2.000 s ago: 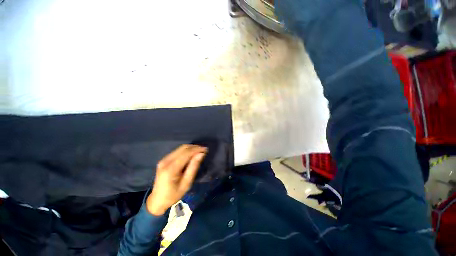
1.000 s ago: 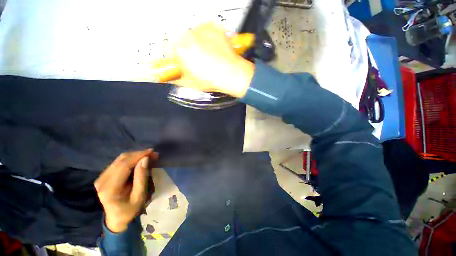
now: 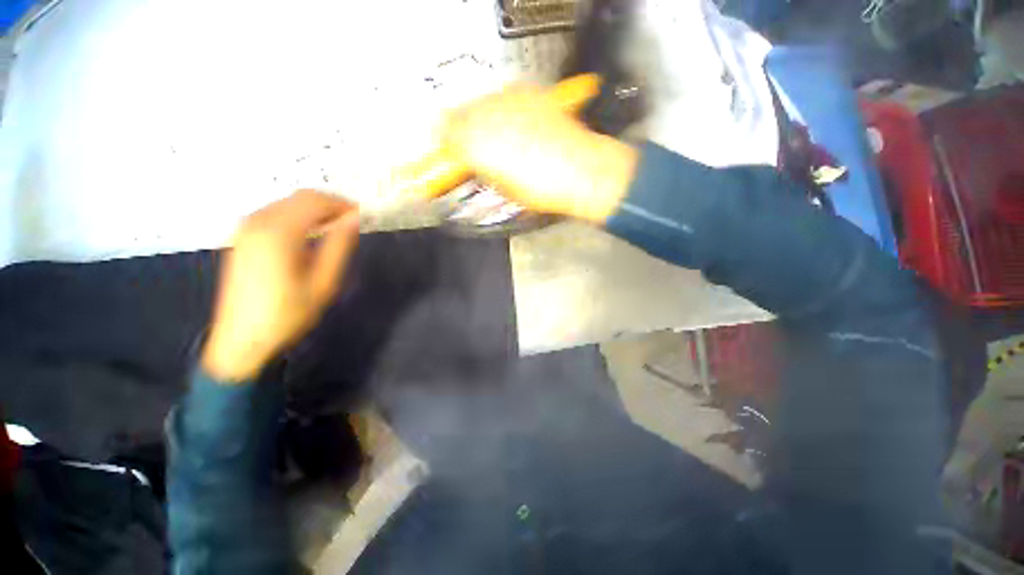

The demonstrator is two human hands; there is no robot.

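Observation:
Black cloth, likely a trouser leg point(image 3: 124, 326), lies across the front edge of the white pressing table, its squared end near the middle. My right hand point(image 3: 533, 152) is closed round the yellow-orange handle of the steam iron point(image 3: 488, 211). The iron's silver body is at the cloth's upper edge, near its right end. My left hand point(image 3: 275, 270) is over the cloth's upper edge, left of the iron, fingers bent and blurred. I cannot tell if it pinches anything. Pale steam blurs the cloth below the iron.
A metal iron rest point(image 3: 539, 16) is at the top of the table point(image 3: 135, 124). A blue tray point(image 3: 837, 135) with maroon scraps is at the right edge. Red baskets point(image 3: 988, 191) stand beyond it. A dark garment pile point(image 3: 84, 517) with white edges hangs at lower left.
My right hand brought the iron from the upper right onto the cloth, then slightly up and right. My left hand has moved up from the cloth's lower edge to its upper edge.

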